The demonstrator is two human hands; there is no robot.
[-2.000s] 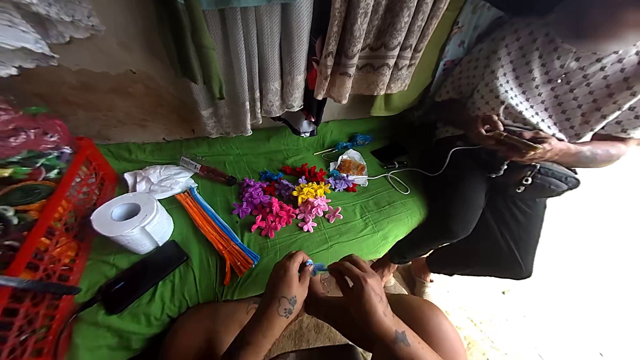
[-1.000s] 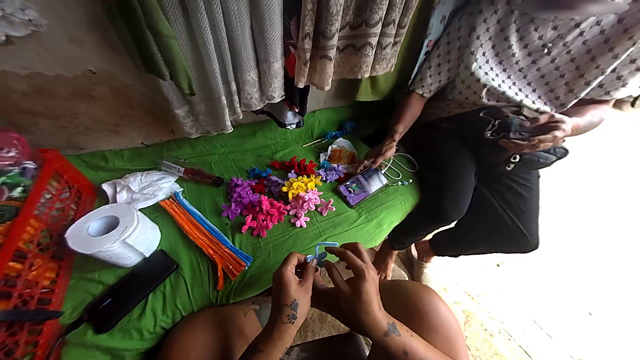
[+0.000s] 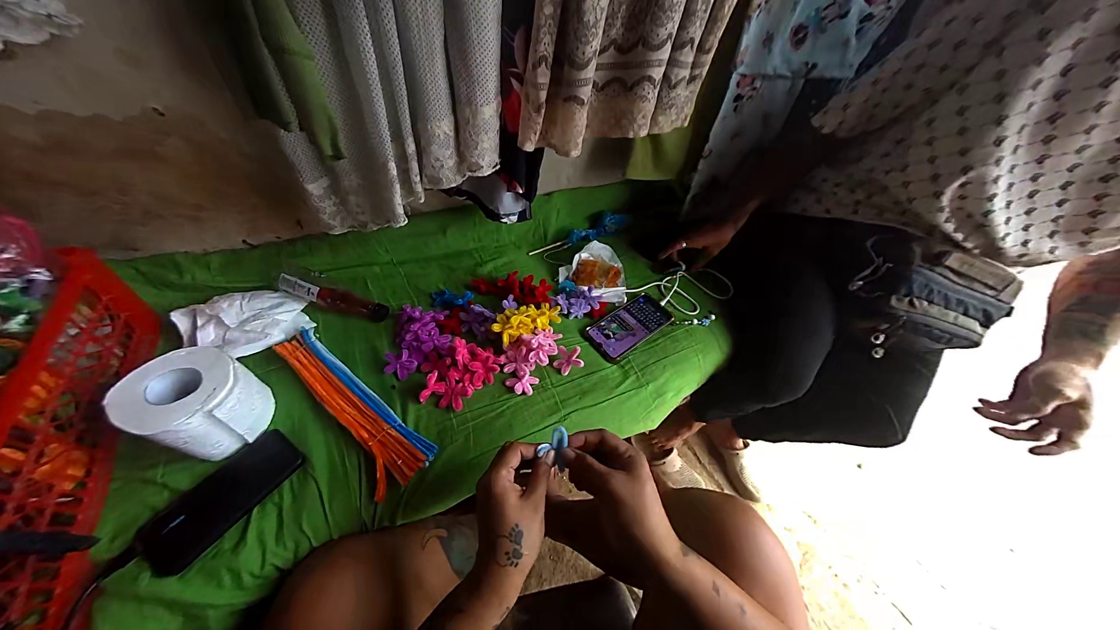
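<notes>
Above my knees, my left hand (image 3: 512, 490) and my right hand (image 3: 612, 477) meet, both pinching a light blue pipe cleaner (image 3: 560, 439) bent into a small loop. Beyond them, on the green cloth (image 3: 490, 437), lies a pile of pipe-cleaner flowers: purple (image 3: 420, 332), yellow (image 3: 525, 322), hot pink (image 3: 459, 372), light pink (image 3: 534, 354) and red ones (image 3: 516, 287). Bundles of orange pipe cleaners (image 3: 341, 398) and blue pipe cleaners (image 3: 372, 394) lie side by side to the left of the flowers.
At left are a red plastic basket (image 3: 83, 332), a toilet roll (image 3: 188, 402), a black phone (image 3: 219, 503), crumpled white cloth or paper (image 3: 241, 322) and a bottle (image 3: 332, 297). A lit phone (image 3: 630, 326) lies beside the flowers. A person (image 3: 945, 157) is at right, one hand near a white cable (image 3: 674, 289).
The light blue pipe cleaner has changed shape between my fingers. A lit phone came onto the cloth beside the flowers. The other person's arm, over the lap before, now hangs at the far right.
</notes>
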